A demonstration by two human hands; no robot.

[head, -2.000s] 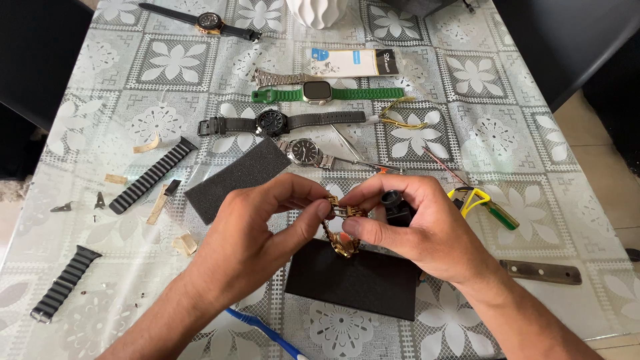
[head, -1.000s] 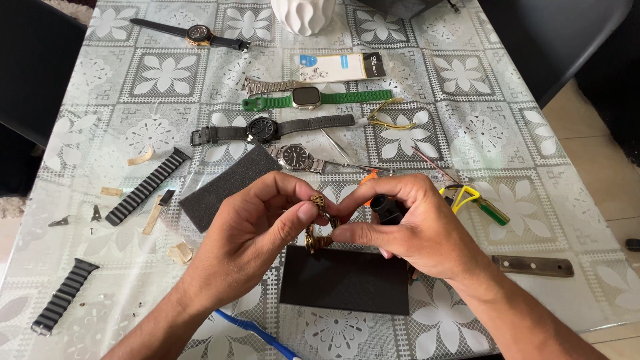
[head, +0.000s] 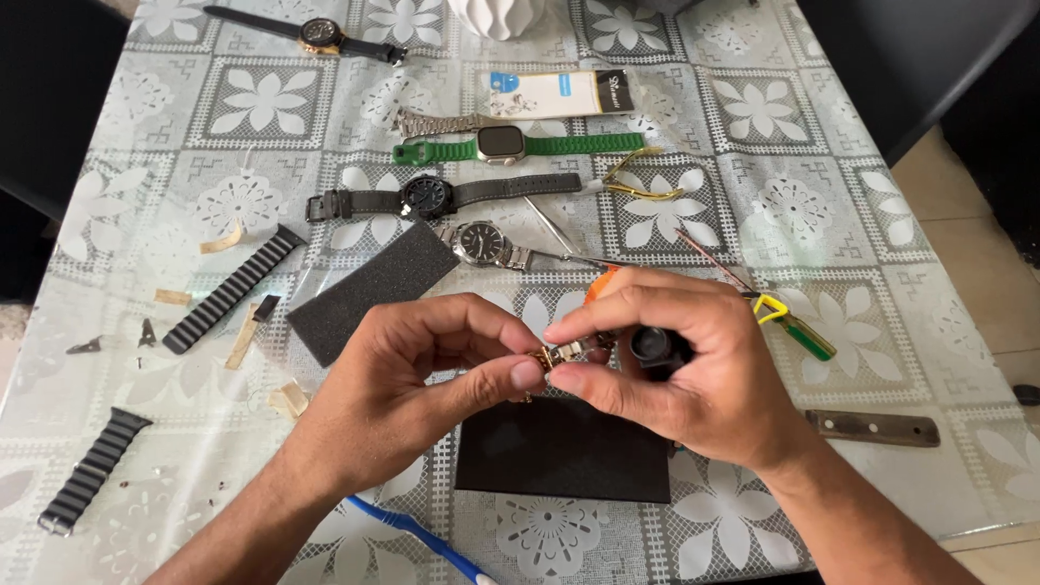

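My left hand (head: 431, 382) pinches one end of a gold-coloured metal link watch bracelet (head: 569, 351) between thumb and fingers. Thumb and fingers of my right hand (head: 691, 366) grip the same bracelet from the other side, partly hiding it. Below both hands lies a black rectangular pad (head: 562, 455). A black cylindrical loupe-like piece (head: 656, 349) shows by my right palm, and behind my right fingers is something orange (head: 601, 286). A dark grey foam block (head: 374, 288) rests left of the hands, beside a steel watch with a black dial (head: 481, 243).
Beyond lie a black-strap watch (head: 428, 196), a green-strap smartwatch (head: 500, 144) and a gold-cased watch (head: 320, 32). Black band pieces (head: 231, 288) are at left. A green-handled screwdriver (head: 804, 337) and a wooden knife handle (head: 873, 428) are at right; a blue toothbrush-like handle (head: 414, 532) is in front.
The bracelet hung down in a loop between my hands earlier; now it runs across between my fingertips, mostly covered. Both hands have stayed over the black pad.
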